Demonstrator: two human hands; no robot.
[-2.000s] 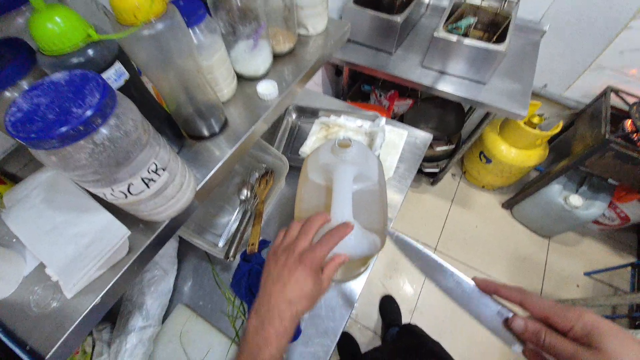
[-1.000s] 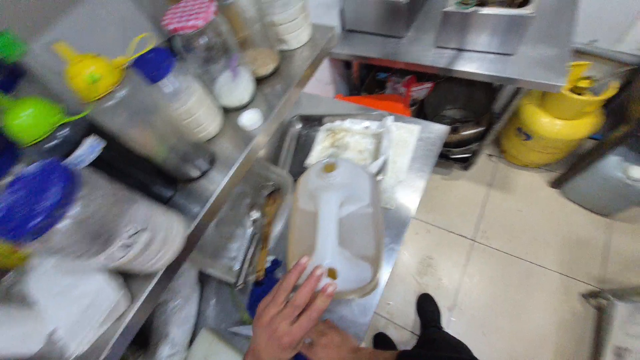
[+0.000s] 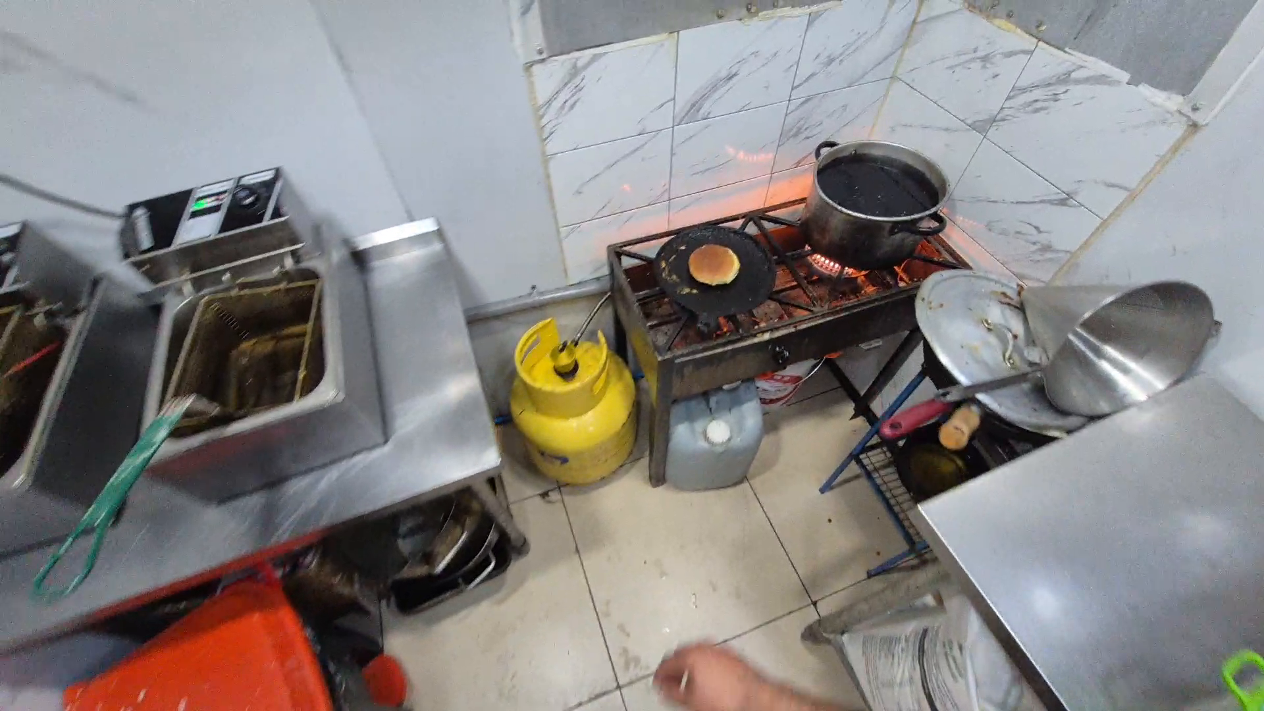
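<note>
My right hand [image 3: 709,679] is low in the head view, above the tiled floor, its arm coming in from the lower right. It is blurred and its fingers look bent; whether it holds anything is unclear. It touches nothing visible. My left hand is out of view. Farther ahead, a golden-brown pancake [image 3: 714,265] lies in a dark flat pan [image 3: 681,286] on the gas stove [image 3: 731,365]. A large metal pot [image 3: 851,232] of dark liquid stands on the stove's right side, with glowing flame beneath.
A yellow gas cylinder [image 3: 573,420] and a grey jerrycan [image 3: 713,449] stand on the floor. At left is a deep fryer [image 3: 346,395] with green-handled tongs [image 3: 123,484]. At right, a metal cone strainer [image 3: 1136,346] rests by a lid [image 3: 963,306], beside a steel table [image 3: 1116,523].
The view has swung widely toward the stove. My left hand and the plastic jug it touched are out of view. The knife my right hand held two seconds ago is not visible.
</note>
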